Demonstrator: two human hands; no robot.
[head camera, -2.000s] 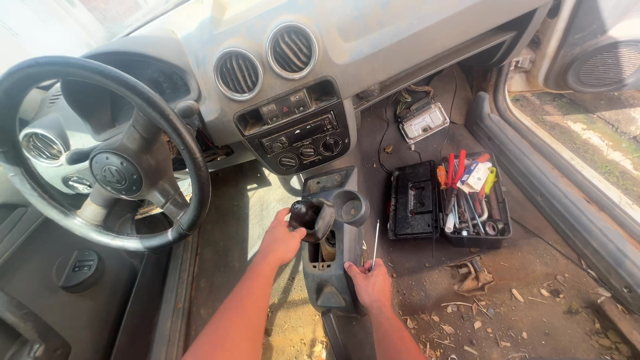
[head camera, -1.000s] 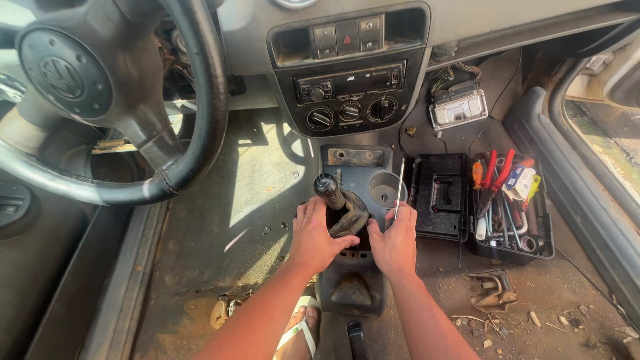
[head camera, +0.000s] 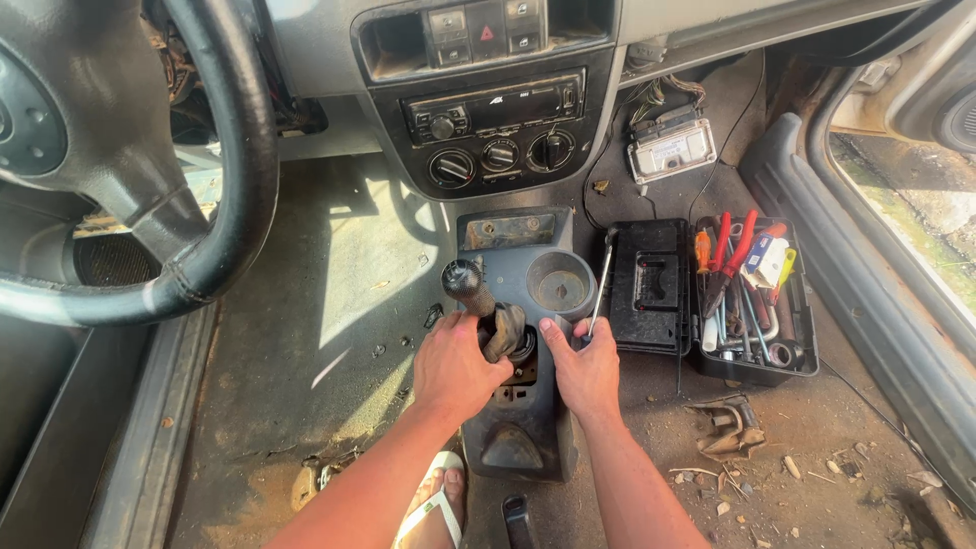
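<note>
The black plastic center console (head camera: 515, 450) sits on the car floor, with a cup holder (head camera: 562, 282) at its front right. From its opening rises the gear lever (head camera: 467, 284), its loose boot (head camera: 506, 332) bunched to one side. My left hand (head camera: 460, 367) lies at the left edge of the opening, thumb against the boot; its fingertips are partly hidden. My right hand (head camera: 585, 366) rests on the console's right edge and holds a thin metal tool, likely a screwdriver (head camera: 602, 286), between fingers and palm, shaft pointing up. The tool's handle is mostly hidden.
An open black toolbox (head camera: 793, 358) with pliers and other tools stands right, its lid (head camera: 648, 335) beside the console. An electronic module (head camera: 672, 152) with wires lies beyond. The steering wheel (head camera: 259, 191) is at left, a handbrake lever (head camera: 518, 522) behind the console, a metal bracket (head camera: 728, 428) at right.
My left hand has gone from the gear lever knob down to the boot and console opening. The view has moved closer to the console. My right hand still holds the tool at the console's right side.
</note>
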